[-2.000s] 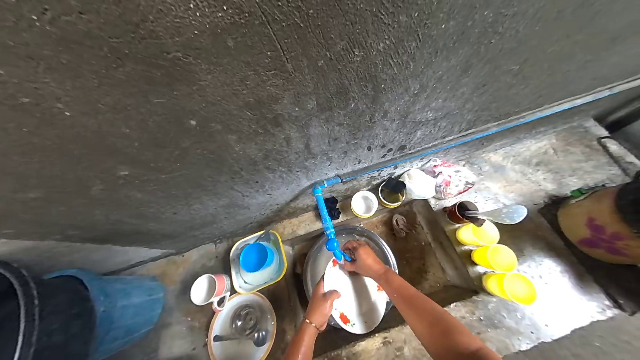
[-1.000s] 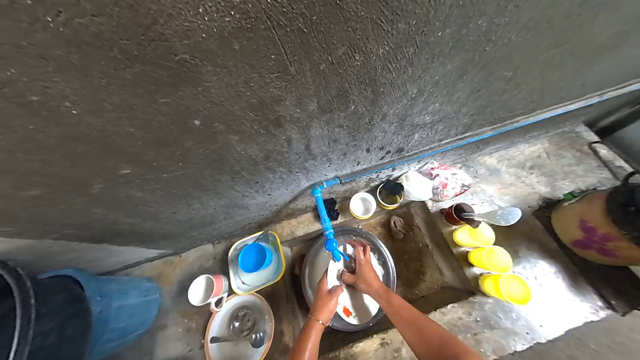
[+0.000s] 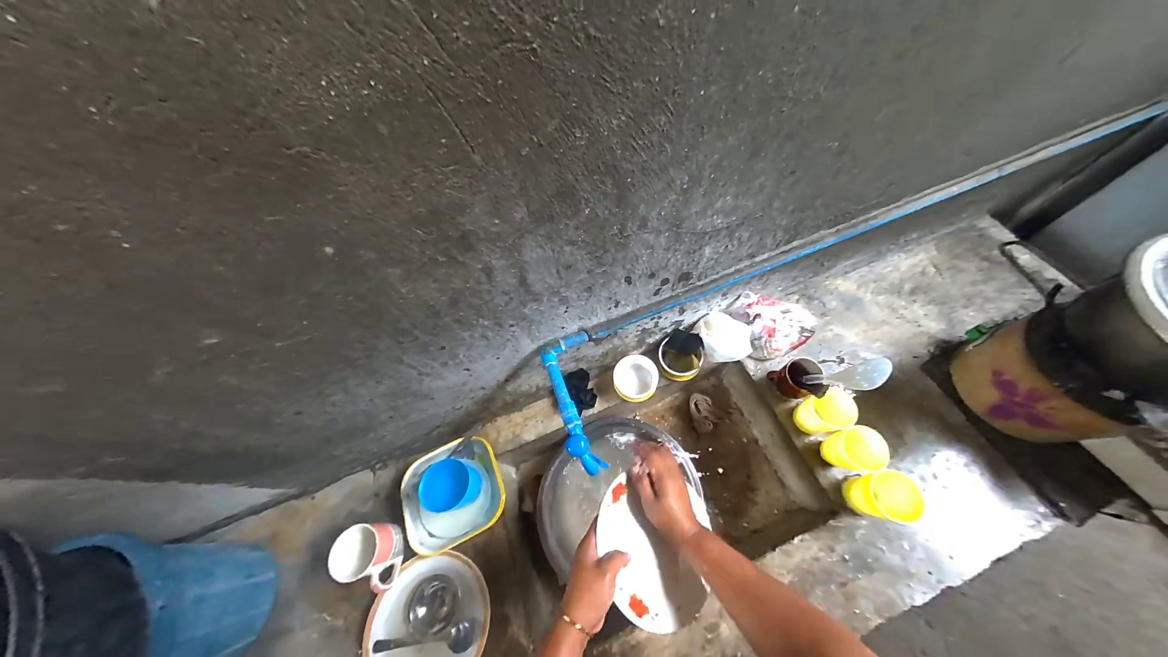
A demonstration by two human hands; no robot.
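Observation:
My left hand (image 3: 591, 584) grips the left edge of a white oval plate (image 3: 652, 570) with orange-red marks, its thumb over the surface. The plate is tilted above the near side of a round metal basin (image 3: 558, 511). My right hand (image 3: 662, 493) is bent over the plate's upper end; whether it holds a scrubber is hidden. Over the basin's far side reaches a blue plastic tap (image 3: 577, 444). The basin stands in a concrete sink (image 3: 757, 456).
Left of the sink are a yellow-rimmed tray (image 3: 497, 511) with a blue cup (image 3: 447, 485), a mug (image 3: 354, 554) and a plate (image 3: 374, 620) with a glass dish. Several yellow cups (image 3: 856, 448) line the right ledge. White tubs (image 3: 636, 376) stand behind; a blue barrel (image 3: 219, 584) is far left.
The plate has come from down inside the basin toward its near edge, and more of its surface shows. My right hand has moved to the plate's upper end.

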